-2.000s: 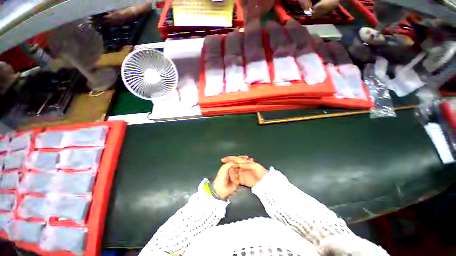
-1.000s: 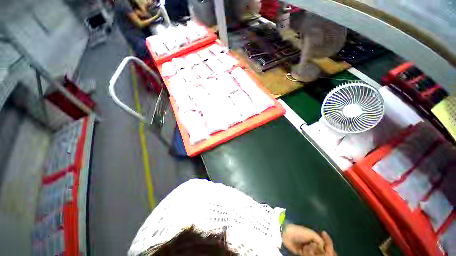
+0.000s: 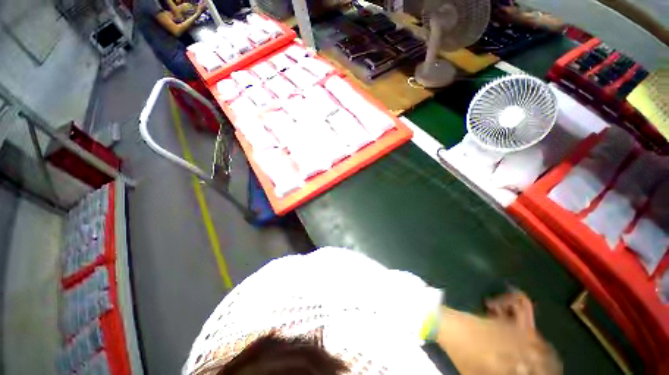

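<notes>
My left hand [image 3: 506, 343], bare and with a yellow-green band at the wrist, is low over the dark green bench top [image 3: 433, 227]. It is blurred, and whether it holds anything cannot be made out. Reddish fingers show at its far side; I cannot tell whether they belong to my right hand. The nearest red phone tray [image 3: 345, 174] lies beyond my left arm, with whitish bagged phones [image 3: 341, 143] in rows. Stacked red trays [image 3: 543, 212] at the right hold half-bagged phones [image 3: 611, 216], white at the near ends and dark at the far ends.
A white desk fan [image 3: 512, 116] stands behind the bench, with a grey fan [image 3: 439, 47] beyond. A curved pale tube frame [image 3: 150, 121] stands beside the bench on the left. More filled trays [image 3: 110, 253] line the aisle's far side. A person's arm [image 3: 176, 26] shows at the top left.
The view has swung left from the bench front to the aisle side. My hands were clasped over the bench two seconds ago; my left hand now shows larger and blurred at the lower right.
</notes>
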